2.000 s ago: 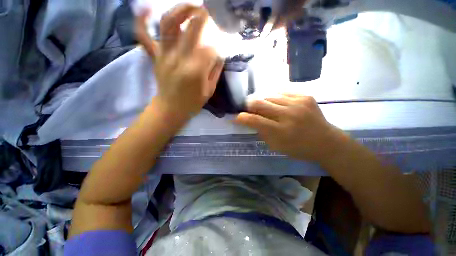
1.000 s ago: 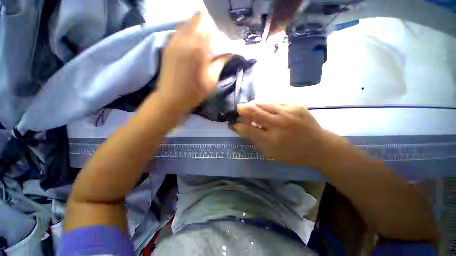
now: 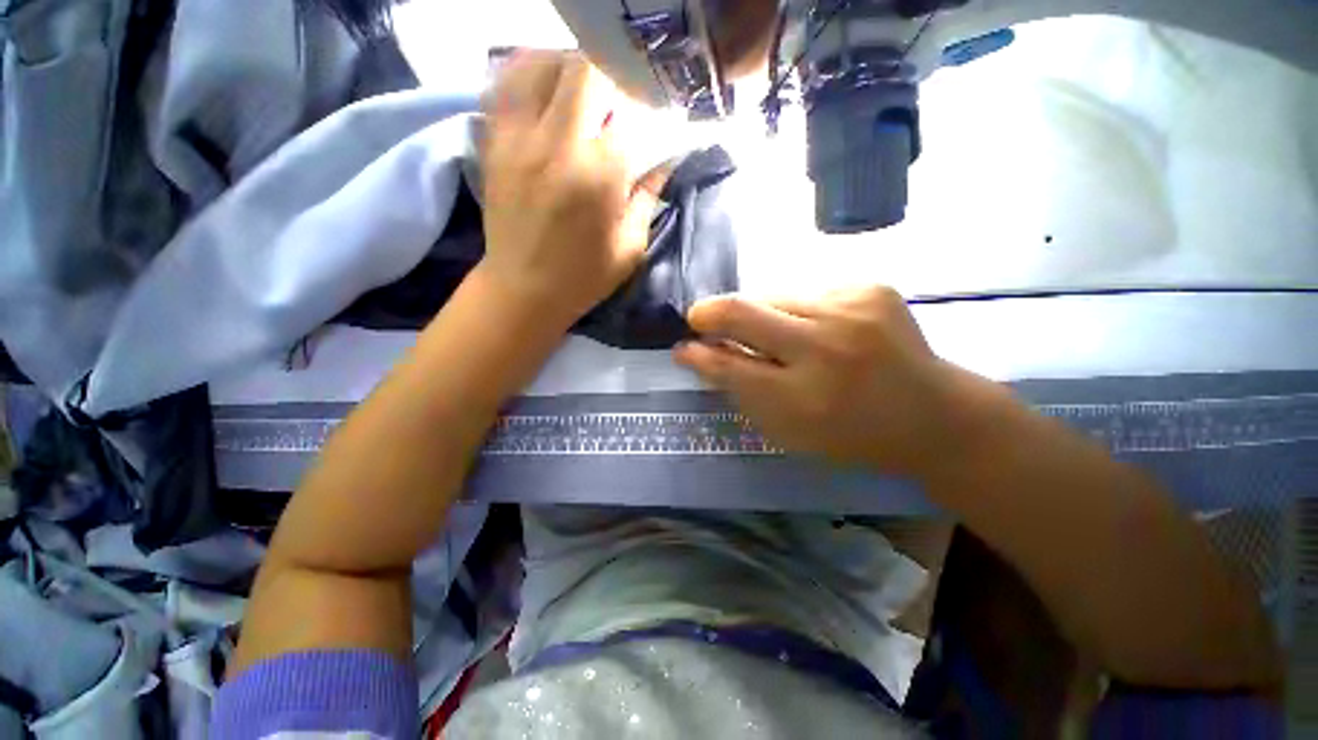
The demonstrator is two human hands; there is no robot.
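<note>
A light grey-lavender garment piece (image 3: 275, 239) drapes across the left of the white table and runs under my left hand. Its dark band (image 3: 698, 246) is bunched between my hands, below and left of the needle area (image 3: 723, 99). My left hand (image 3: 557, 181) is on the cloth, gripping the dark part near its thumb; the far fingertips are washed out by the lamp. My right hand (image 3: 824, 362) pinches the lower right edge of the dark band between thumb and fingers. The cloth lies outside the presser foot area.
The white machine head (image 3: 1156, 22) spans the top right, with a dark grey-blue block (image 3: 863, 159) hanging right of the needle. A ruler strip (image 3: 622, 434) runs along the table's front edge. Grey and dark garments (image 3: 87, 636) are heaped at left. A pale perforated basket (image 3: 1286, 578) is at lower right.
The dark band has moved from near the needle down and left, and now lies more spread between my hands. My left hand has shifted slightly; my right hand keeps its pinch.
</note>
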